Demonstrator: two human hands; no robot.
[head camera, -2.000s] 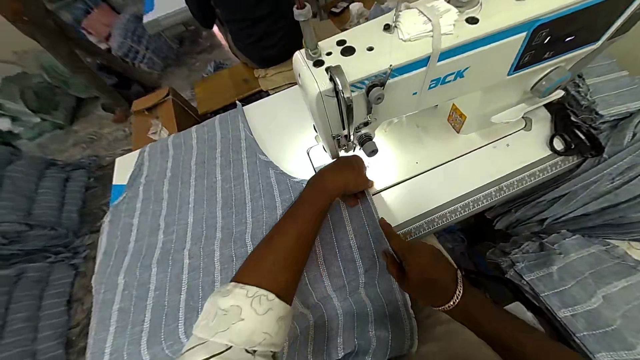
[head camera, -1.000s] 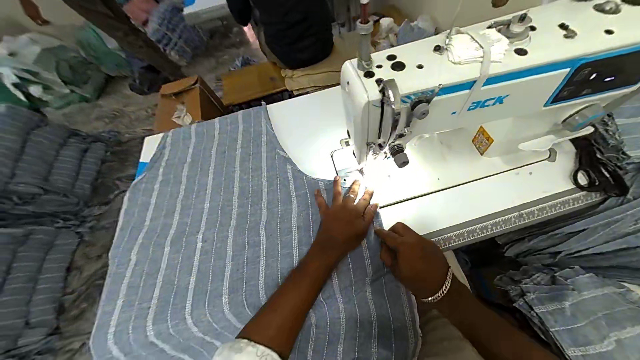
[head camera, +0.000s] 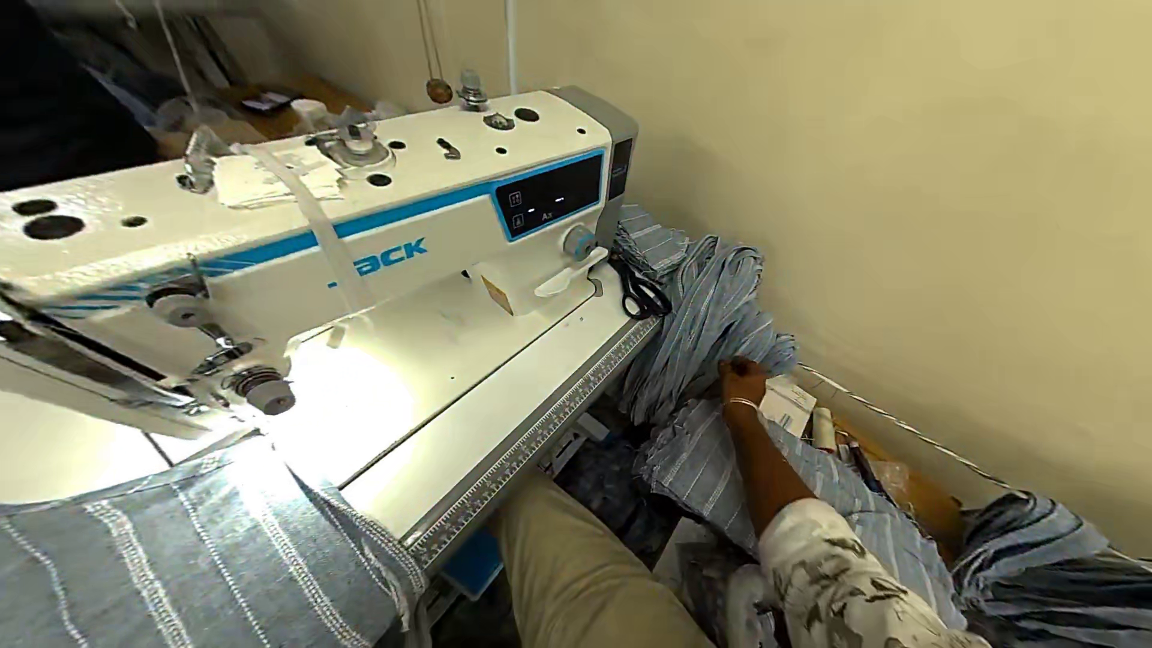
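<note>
My right hand (head camera: 743, 382), with a bracelet at its wrist, reaches to the right of the table and touches the stacked grey-blue striped fabric pieces (head camera: 711, 315); whether its fingers grip a piece cannot be told. My left hand is out of view. A white Jack industrial sewing machine (head camera: 405, 225) stands on the table, its work light shining on the bed. One grey-blue striped fabric piece (head camera: 198, 549) lies at the needle area, its edge running toward the front of the table. Black-handled scissors (head camera: 641, 292) rest at the right end of the bed.
A measuring scale (head camera: 540, 436) runs along the table's front edge. More striped fabric (head camera: 1035, 558) lies at the lower right. A white box (head camera: 787, 405) and a thread spool (head camera: 823, 429) sit beyond my right wrist, by the wall. My leg (head camera: 585, 576) is below the table edge.
My right hand has left the fabric at the machine and moved right to the stacked pieces. My left hand, earlier flat on the fabric near the needle, is out of view. The view has swung right.
</note>
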